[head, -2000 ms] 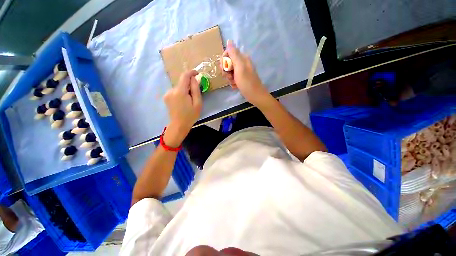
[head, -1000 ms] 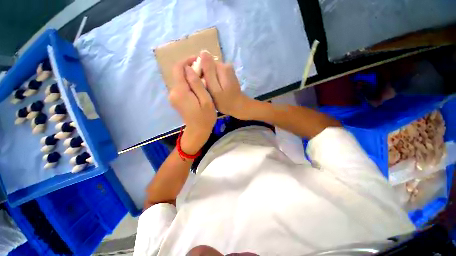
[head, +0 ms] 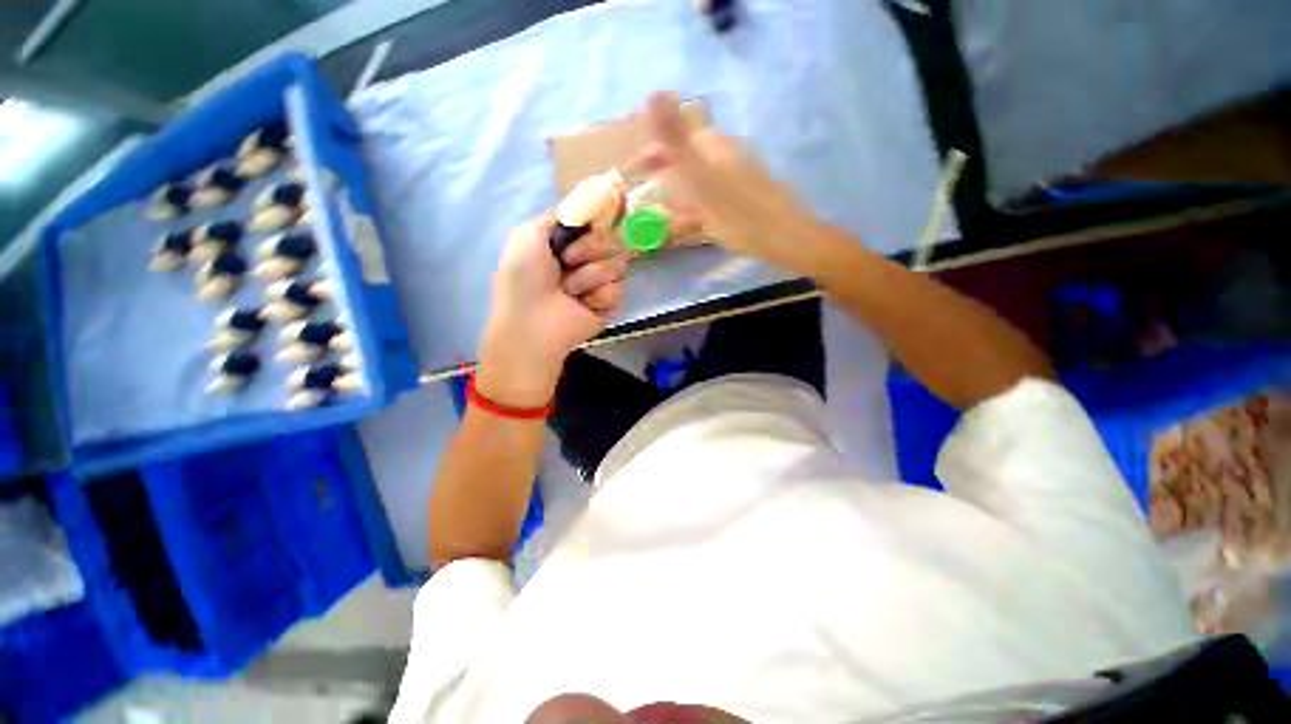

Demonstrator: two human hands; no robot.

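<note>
My left hand [head: 545,290] is closed around a joined piece, whose pale limb part [head: 591,201] points up and whose black body part [head: 566,241] shows at the fingers. My right hand [head: 701,170] is blurred, over the cardboard pad [head: 585,150]; whether it holds anything cannot be told. The green round cap [head: 646,228] lies at the pad's near edge, between my hands. A clear shiny patch shows beside the cap, partly hidden by my right hand.
At the left, a blue tray [head: 371,333] holds rows of joined pieces [head: 288,255] on a whitish liner. Blue bins stand below it. A bin with pale limbs [head: 1225,474] is at the lower right. A small dark object [head: 721,12] lies at the sheet's top edge.
My hands have moved apart. The left now shows the joined piece with its black part; the right has moved up and right. The green cap is visible again. The whole view has shifted.
</note>
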